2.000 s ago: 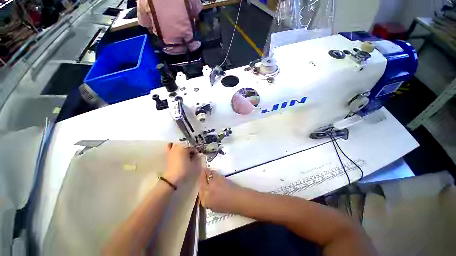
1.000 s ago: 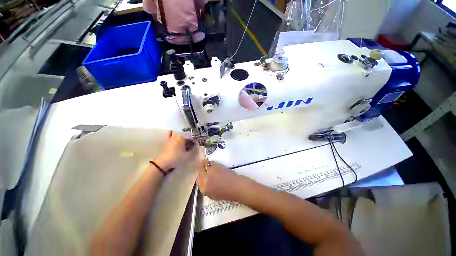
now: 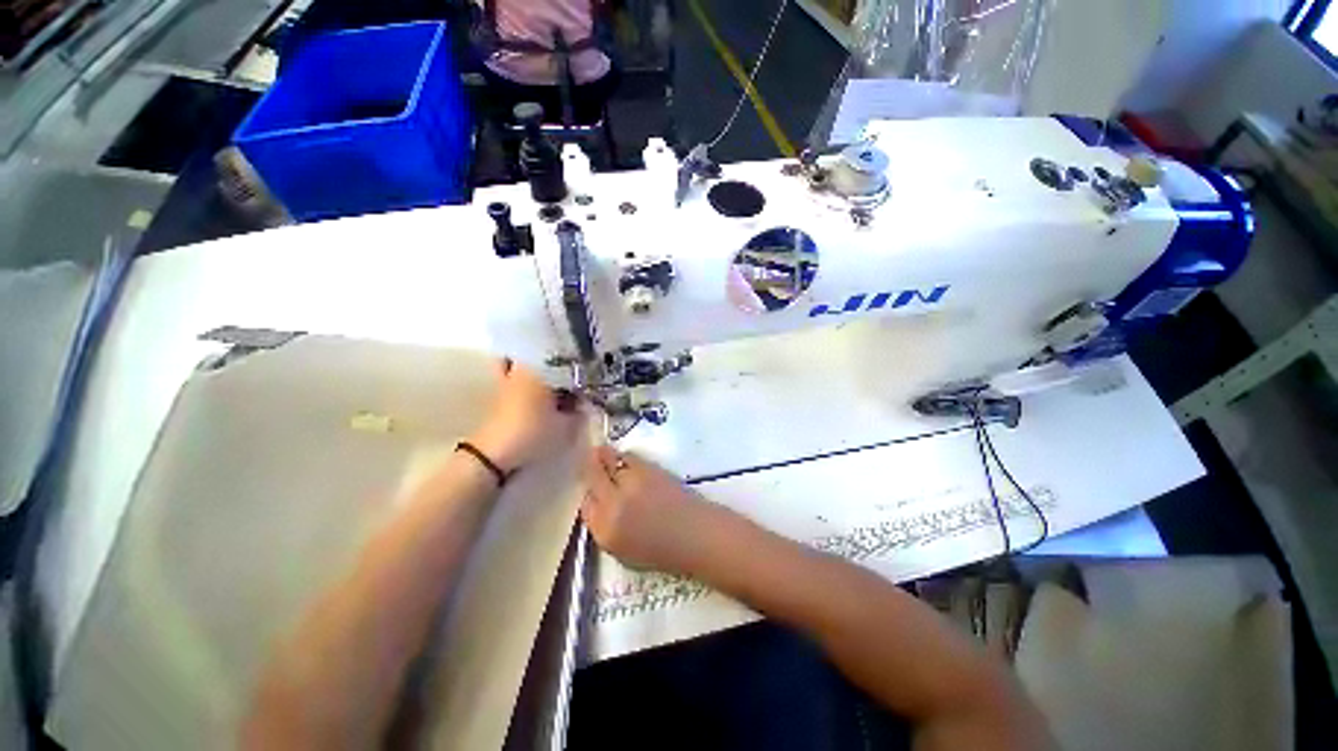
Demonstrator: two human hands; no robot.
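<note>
A large beige fabric panel lies flat on the left of the white table, a grey patch at its far corner. Its right edge runs under the presser foot of the white sewing machine. My left hand lies on the panel just left of the needle, fingertips close to the foot. My right hand pinches the panel's edge just in front of the foot. A thin pale strip runs down along that edge toward me. The fingertips partly hide the needle area.
A blue bin stands beyond the table. A black cable with a dark holder lies right of the machine head. More beige panels hang at the lower right. Pale panels lie at the left. A person in pink is beyond the machine.
The view has shifted, so the machine sits higher and further right. The hands keep nearly the same place by the needle. The panel's far edge has moved slightly away from me.
</note>
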